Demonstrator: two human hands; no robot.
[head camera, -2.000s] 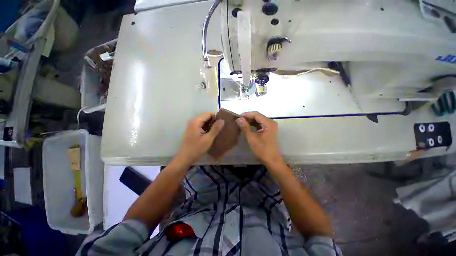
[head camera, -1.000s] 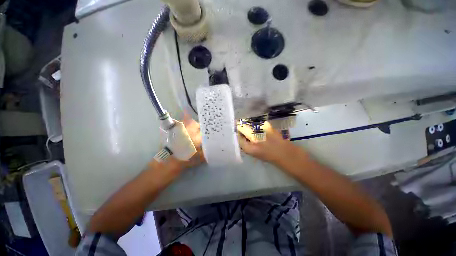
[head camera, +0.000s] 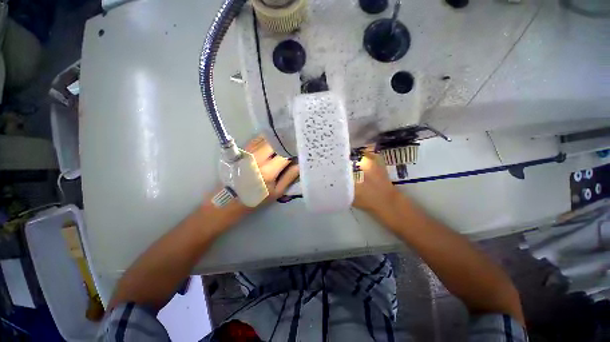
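The white sewing machine head (head camera: 455, 93) fills the upper right. Its white speckled cover (head camera: 324, 150) hides the needle area and the fingertips. My left hand (head camera: 271, 170) lies on the bed left of the cover, partly behind the lamp head, its fingers pointing toward the needle. My right hand (head camera: 371, 180) is right of the cover beside the ribbed tension knob (head camera: 400, 155). A small dark edge (head camera: 289, 198) shows under my left fingers. The brown piece cannot be made out, and whether either hand holds it is hidden.
The gooseneck lamp (head camera: 211, 87) ends in a whitish head (head camera: 244, 179) over my left hand. The black switch box (head camera: 590, 186) is at the right table edge. Bins, one at the lower left (head camera: 57, 267), stand left of the table. Grey-white cloth (head camera: 568, 257) lies at the right.
The brown piece was pinched in both hands at the table's front edge; now my hands are beneath the machine head. The view has moved closer. Since one second ago, my left fingers show more clearly.
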